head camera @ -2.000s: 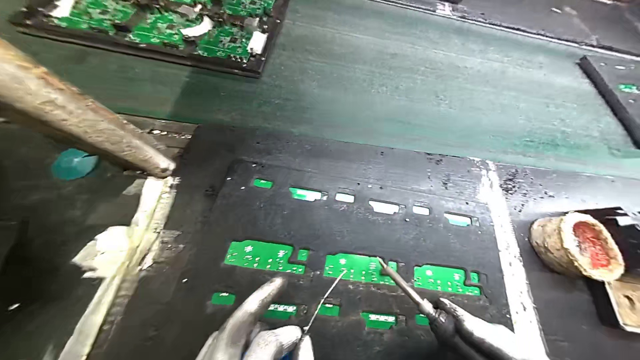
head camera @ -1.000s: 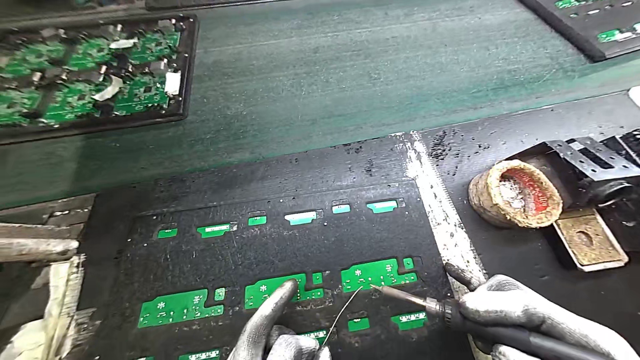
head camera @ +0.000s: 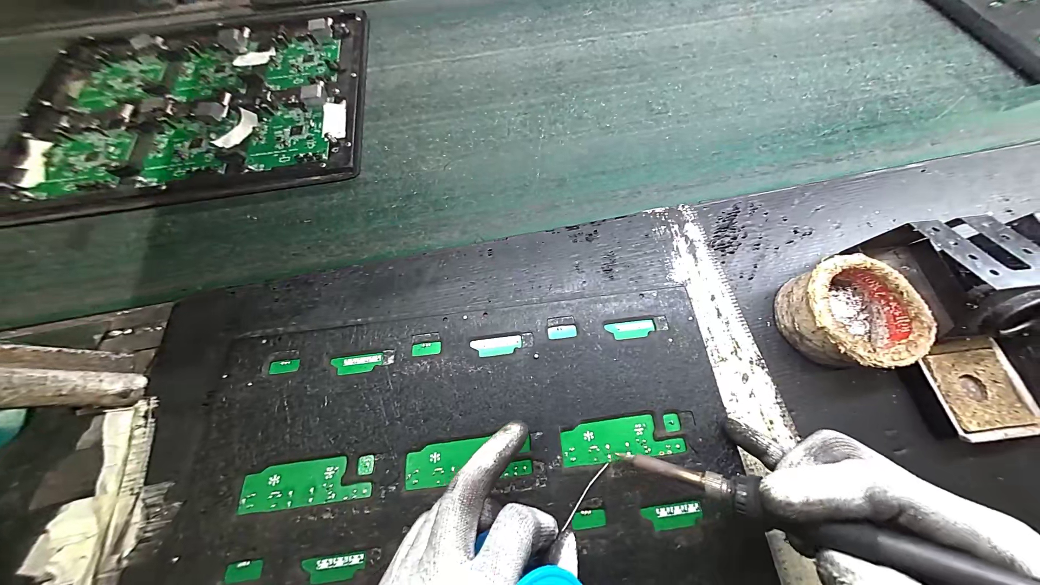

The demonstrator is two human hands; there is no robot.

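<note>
My gloved right hand (head camera: 861,496) grips a soldering iron (head camera: 691,479), its tip at the lower edge of the right-hand green circuit board (head camera: 601,439). Solder wire (head camera: 587,492) runs from my gloved left hand (head camera: 479,520) to that same spot. A blue object, partly hidden, sits in the left hand, and its index finger lies over the middle circuit board (head camera: 431,465). A third board (head camera: 292,485) lies to the left. All three sit in cut-outs of a black fixture plate (head camera: 455,398), with smaller green boards around them.
A black tray (head camera: 361,97) of populated circuit boards stands on the green belt (head camera: 609,122) at upper left. On the right are a crusted pot (head camera: 812,317), a sponge in a holder (head camera: 975,390) and a perforated metal stand (head camera: 975,252). A worn rod (head camera: 73,387) juts in from the left.
The iron and wire were at the middle board two seconds ago; they have moved to the right-hand board. The left hand has followed to the right along the plate. The view has shifted.
</note>
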